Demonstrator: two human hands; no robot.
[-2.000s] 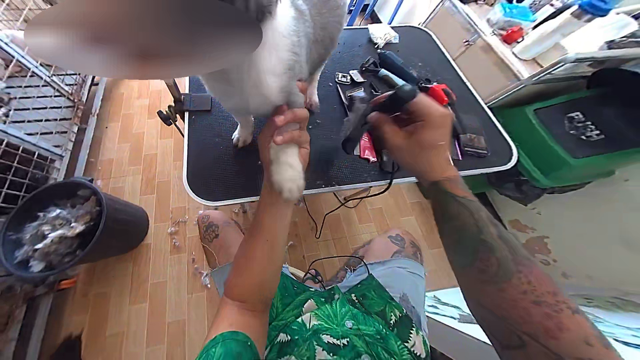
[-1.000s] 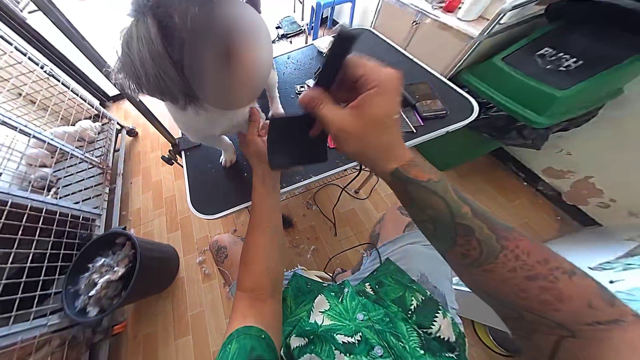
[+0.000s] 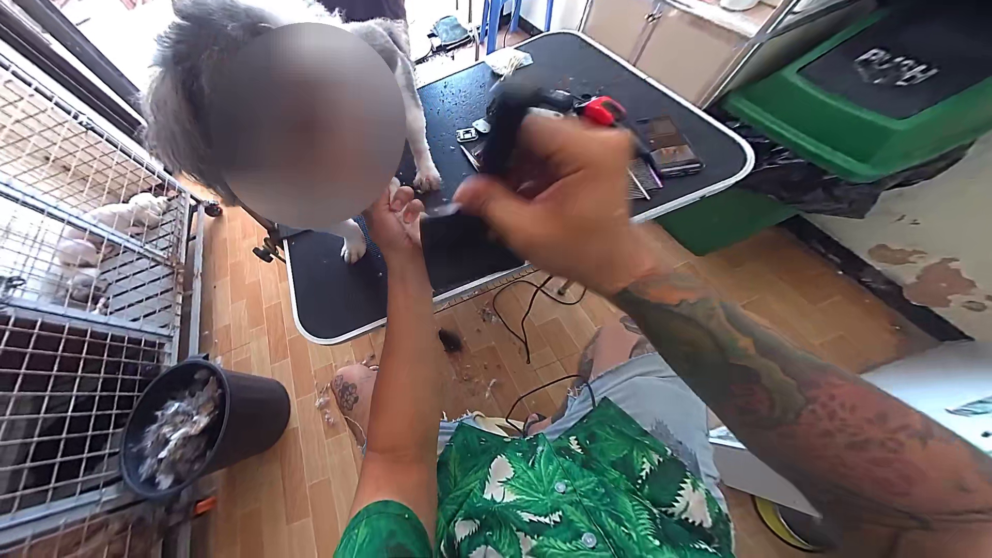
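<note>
A grey and white dog [image 3: 182,101], its head blurred out, stands on the black grooming table [image 3: 333,298]. My left hand [image 3: 397,221] is raised under the dog's head, touching a white foreleg; how firmly its fingers hold is hidden. My right hand [image 3: 570,194] grips a black grooming tool [image 3: 457,252], blurred by motion, whose wide flat end lies just beside my left wrist. Behind my right hand on the table are a red and black tool [image 3: 603,111], a metal comb [image 3: 640,180] and a brown case [image 3: 670,147].
A black bin [image 3: 252,418] of cut hair stands at lower left, by a wire cage [image 3: 85,372] with a white animal [image 3: 128,217] in its upper part. A green bin [image 3: 845,116] is at upper right. A black cable [image 3: 527,310] hangs below the table edge. Hair clumps [image 3: 449,339] lie on the floor.
Two seconds ago my left hand held the dog's foreleg out and my right hand was over the tools; the black tool has since come near my left wrist. The dog's head has come lower.
</note>
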